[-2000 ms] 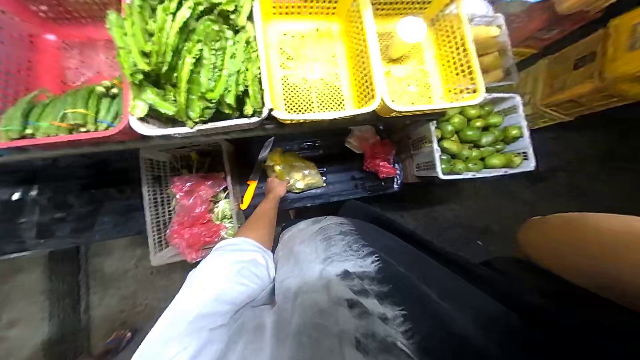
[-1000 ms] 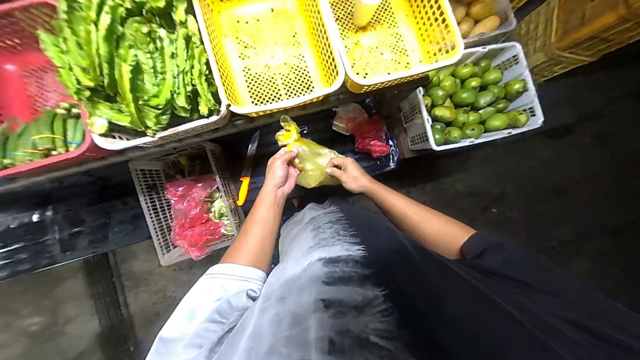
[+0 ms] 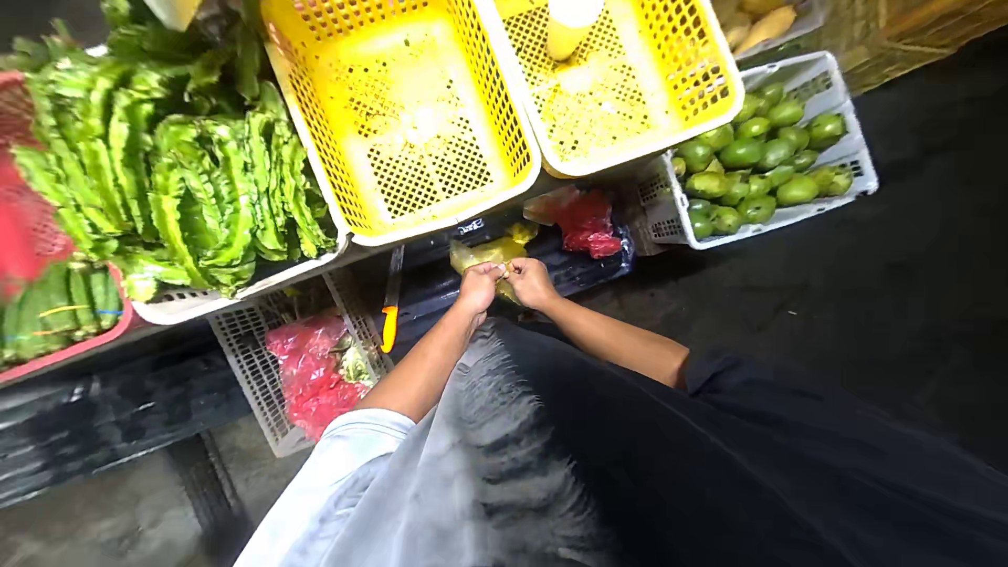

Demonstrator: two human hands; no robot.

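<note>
Close together in front of my body, my left hand (image 3: 479,288) and my right hand (image 3: 531,283) pinch part of a yellow plastic bag (image 3: 487,252) between their fingertips. The bag lies over the dark surface (image 3: 441,287); what it holds cannot be made out. Left of my hands rests a knife with an orange handle (image 3: 389,327), its blade pointing away from me. Red and clear plastic bags (image 3: 587,224) lie a little beyond my right hand.
Winged beans (image 3: 197,197) fill a crate at the left, beside two yellow baskets (image 3: 441,226). A white crate (image 3: 860,169) of green fruit stands right. Lower left, a grey crate (image 3: 256,402) holds pink plastic bags (image 3: 315,370). Bundled green vegetables (image 3: 59,311) sit far left.
Two seconds ago only my left hand was on the yellow bag; my right hand has joined it. Since one second ago, my hands have come closer together. The view has shifted.
</note>
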